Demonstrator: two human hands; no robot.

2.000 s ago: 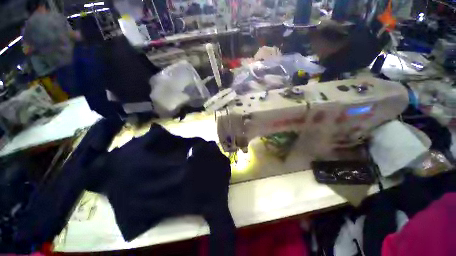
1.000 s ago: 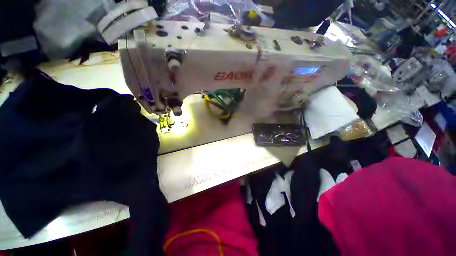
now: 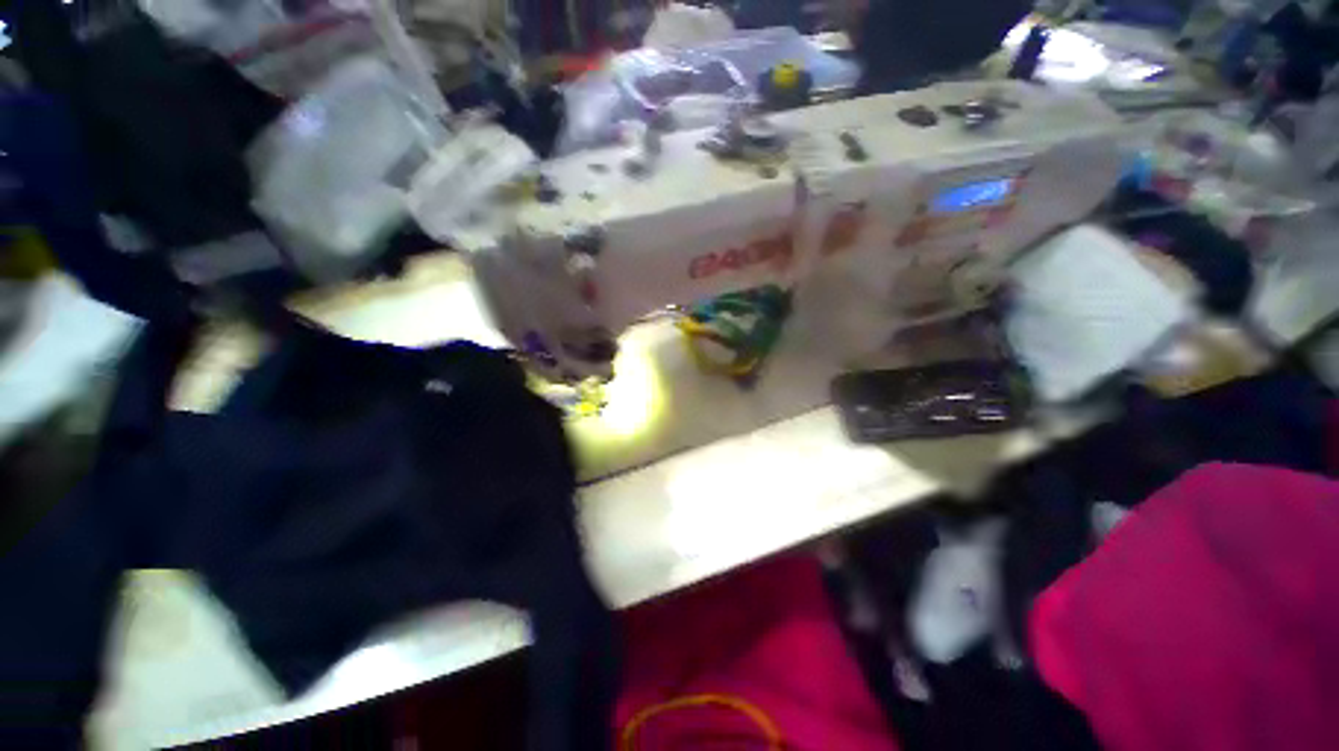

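Note:
A dark garment body point(image 3: 397, 484) lies on the white machine table point(image 3: 734, 506), left of the needle area. One dark part hangs over the table's front edge, and a tiny pale spot shows near its top. The lockstitch machine point(image 3: 676, 242) has red lettering and a small blue-lit display at its right. The presser foot point(image 3: 588, 396) is lit yellow and blurred; the garment's right edge lies close to it. Neither of my hands shows. The picture is blurred.
A black glossy rectangle point(image 3: 933, 401) and a white sheet point(image 3: 1094, 311) lie at the right. A green and yellow bundle point(image 3: 734, 326) lies under the arm. Clear plastic point(image 3: 345, 162) is behind left. Pink cloth point(image 3: 1204, 602) and dark pieces with white patches are at the lower right.
Since one second ago the view has swung left, so the machine and garment appear further right. The garment seems to lie as before. No hand shows in either earlier frame.

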